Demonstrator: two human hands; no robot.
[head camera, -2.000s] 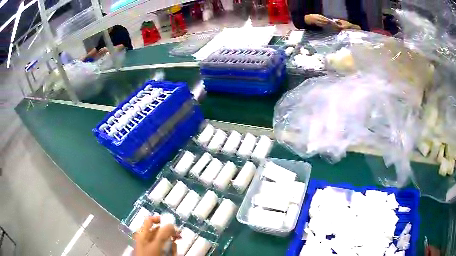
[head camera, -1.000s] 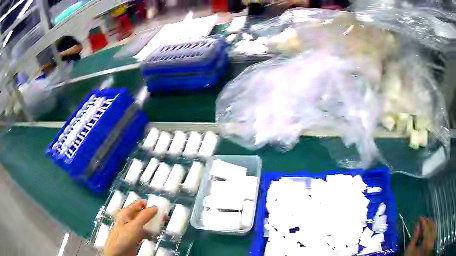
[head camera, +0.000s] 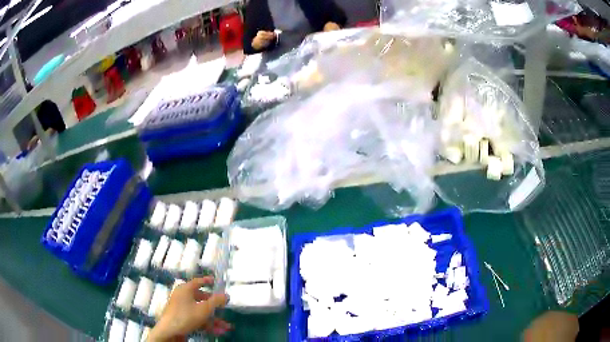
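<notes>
My left hand (head camera: 187, 308) is over the right side of the filled blister tray (head camera: 137, 230), its fingertips by the lower left edge of the clear plastic box (head camera: 286, 264). No housing shows clearly in its fingers. White housings (head camera: 189, 215) stand in rows in the blister tray. The box holds more white housings. Small white pieces (head camera: 368, 274) heap in the blue tray (head camera: 473, 267). Thin tweezers (head camera: 496, 280) lie on the green bench right of it. My right hand (head camera: 552, 327) is blurred and cut off at the bottom right; its fingers are unclear.
Slotted blue racks (head camera: 100, 227) stand at left, with another stack (head camera: 190, 127) behind. A large crumpled clear bag (head camera: 334, 147) and cream blocks (head camera: 471, 150) lie behind the blue tray. Empty ribbed blister trays (head camera: 568, 247) lie at right. A person (head camera: 287, 23) sits across the bench.
The view has swung right, so the bench things sit further left. The housing seen at my left fingertips no longer shows there. The tweezers now show apart from my right hand.
</notes>
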